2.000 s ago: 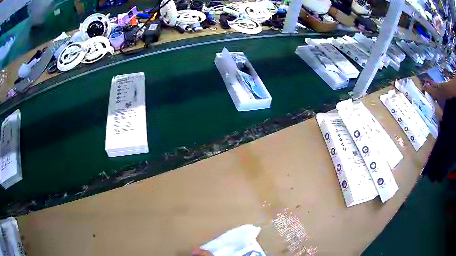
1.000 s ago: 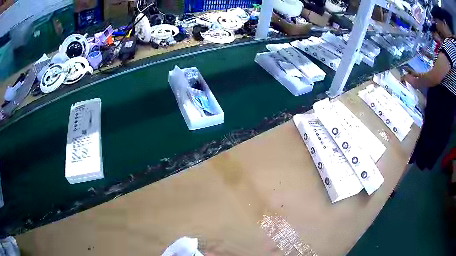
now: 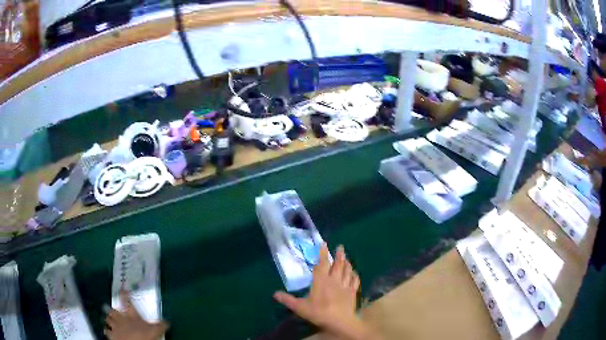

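Note:
An open white box [image 3: 272, 226] lies on the green belt, with dark and light blue contents showing. My right hand [image 3: 330, 290] is at its near right end, fingers spread, holding nothing; the fingertips overlap the box edge, and contact is unclear. A closed white box [image 3: 137, 269] with dark print lies further left on the belt. My left hand [image 3: 133, 323] is over its near end and hides it; whether it grips the box is unclear. Another printed box [image 3: 61, 292] lies left of it, and one more [image 3: 10, 299] is cut by the left edge.
Several boxes lie on the belt [image 3: 219, 249] at right, more on the brown bench cover [image 3: 412, 299]. A white-edged shelf [image 3: 232, 46] crosses above, with a post [image 3: 525, 119] at right. White rings [image 3: 143, 179] and loose parts lie behind the belt. A person's arm shows at far right.
The view has tilted up, bringing in the upper shelf. Both my hands now show over the belt boxes. The white piece at the bottom edge is out of view. More boxes show at left.

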